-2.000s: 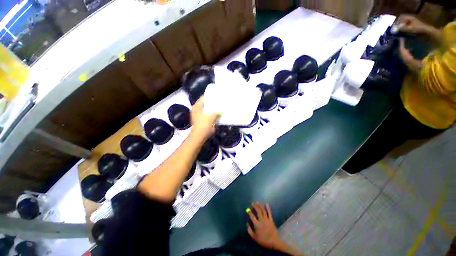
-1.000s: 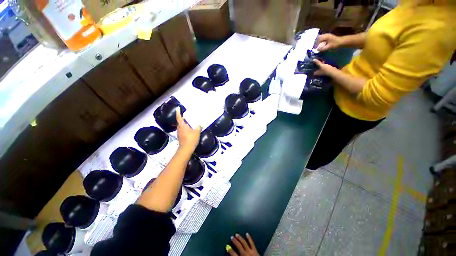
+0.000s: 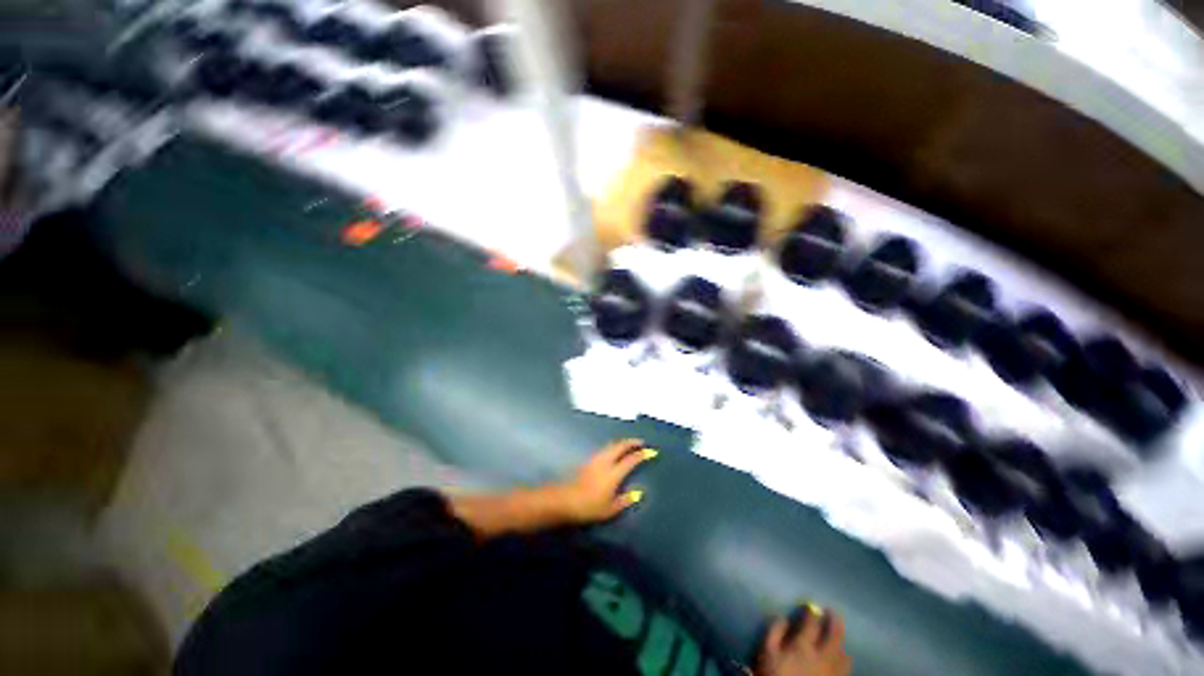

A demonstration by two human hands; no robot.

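Note:
Dome camera units with glossy black balls stand in two rows on the bench, a front row (image 3: 762, 354) and a back row (image 3: 882, 272). Their white brackets (image 3: 631, 386) point toward me. My left hand (image 3: 597, 489) is over the green mat in front of the front row's left end, fingers apart and empty, with yellow finger cots. My right hand (image 3: 805, 644) is at the bottom edge, partly cut off, over the mat, with a yellow cot on a fingertip. It holds nothing visible. The picture is blurred by motion.
A tan cardboard sheet (image 3: 631, 185) lies under the back row's left end, beside a pale upright post (image 3: 552, 132). Orange-red tags (image 3: 362, 231) lie on the mat's far edge. More blurred black units (image 3: 383, 111) stand at upper left. A pale shelf edge (image 3: 1056, 82) crosses the upper right.
The view has swung left along the bench, and the person in yellow is out of view. My left hand has left the back-row unit and come down to the mat. My right hand remains low.

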